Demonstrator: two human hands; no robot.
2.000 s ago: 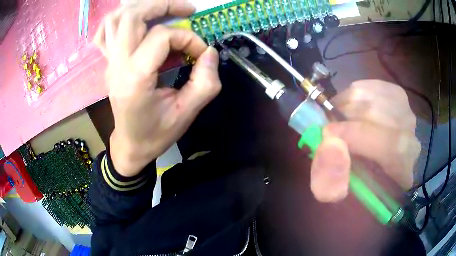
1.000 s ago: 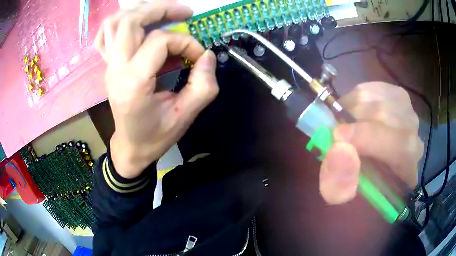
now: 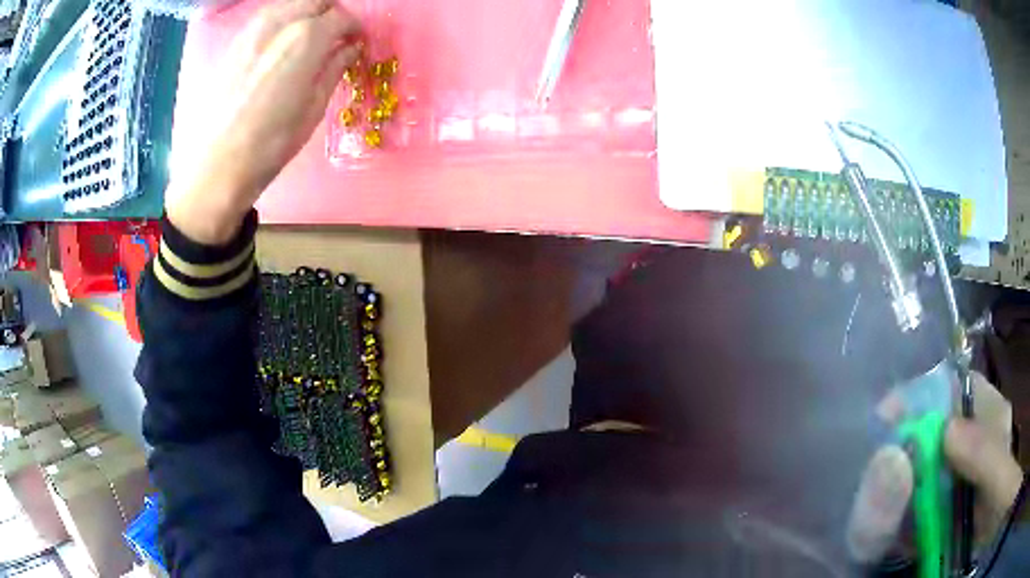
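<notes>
My left hand (image 3: 271,102) is at the upper left, its fingertips at the pile of small yellow components (image 3: 384,99) on the pink mat. The fingers are bent close together; whether they pinch a component cannot be seen. My right hand (image 3: 983,463), blurred at the lower right, holds the green-handled soldering iron (image 3: 928,485). The iron's shaft and bent solder tube reach up over the green PCB panel (image 3: 813,206). The panel lies at the edge of the white pad (image 3: 768,90). Yellow and round dark components hang from its lower edge.
Tweezers (image 3: 559,51) lie on the pink mat (image 3: 486,169). A component tray (image 3: 107,113) with rows of black dots is at the upper left. Finished panels (image 3: 322,361) lie on cardboard (image 3: 407,339) below the bench. Red bins (image 3: 96,260) and cartons (image 3: 102,485) are lower left.
The view has swung left. My left hand has left the panel and moved to the yellow components. The iron is still in my right hand, its tip now over the panel and pad.
</notes>
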